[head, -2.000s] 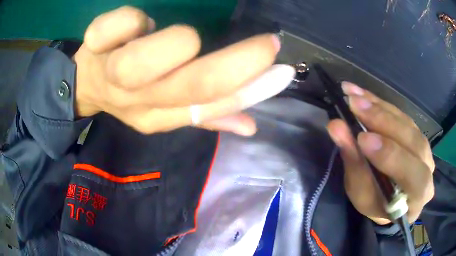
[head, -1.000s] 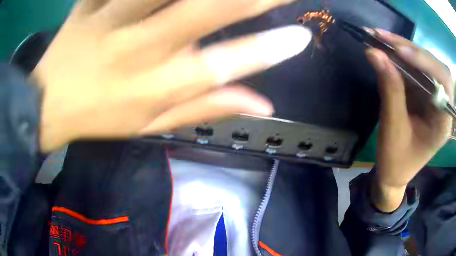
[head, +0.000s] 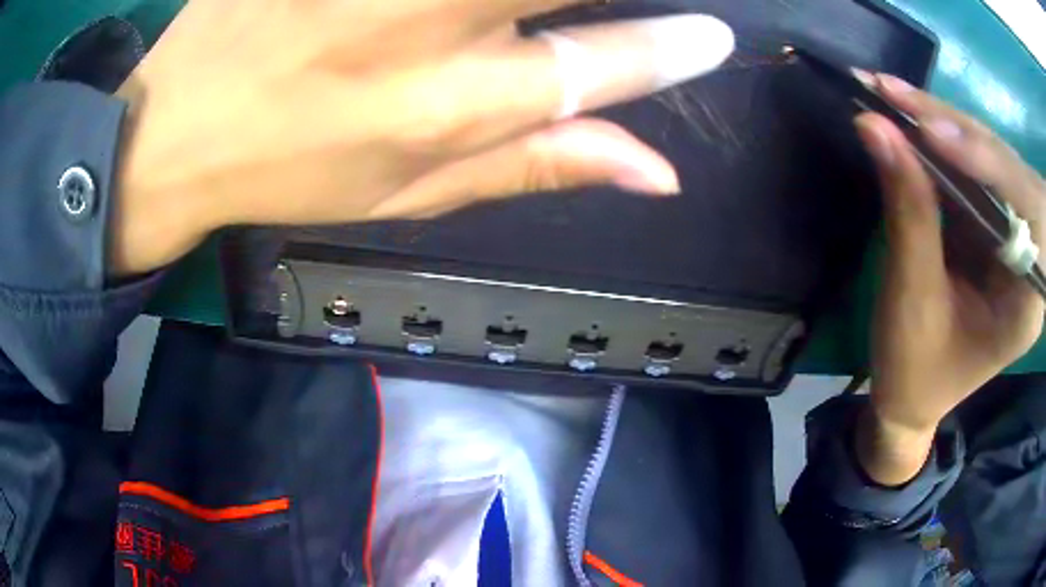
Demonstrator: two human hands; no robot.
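Observation:
My right hand [head: 958, 218] holds dark-tipped tweezers [head: 941, 172] over the right part of the black tray [head: 551, 247]. A tiny copper coil [head: 789, 53] is at the tweezer tips; whether they grip it is too small to tell. My left hand [head: 379, 115] is spread over the tray's left and middle, with white covering on one finger pointing towards the coil. It holds nothing that I can see. The metal fixture bar [head: 528, 300] lies along the tray's near edge with a row of dark nests. A copper glint shows at the leftmost nest [head: 341, 312].
Thin coil leads [head: 705, 115] fan out on the tray below my left fingertips. A green mat [head: 986, 69] surrounds the tray. A dark rounded object [head: 94, 52] lies at the upper left. My jacket is against the tray's near edge.
From two seconds ago, the tweezers have left the bar for the far part of the tray. Since one second ago, my left hand has shifted up, uncovering the bar's left end, and the coil cluster no longer shows.

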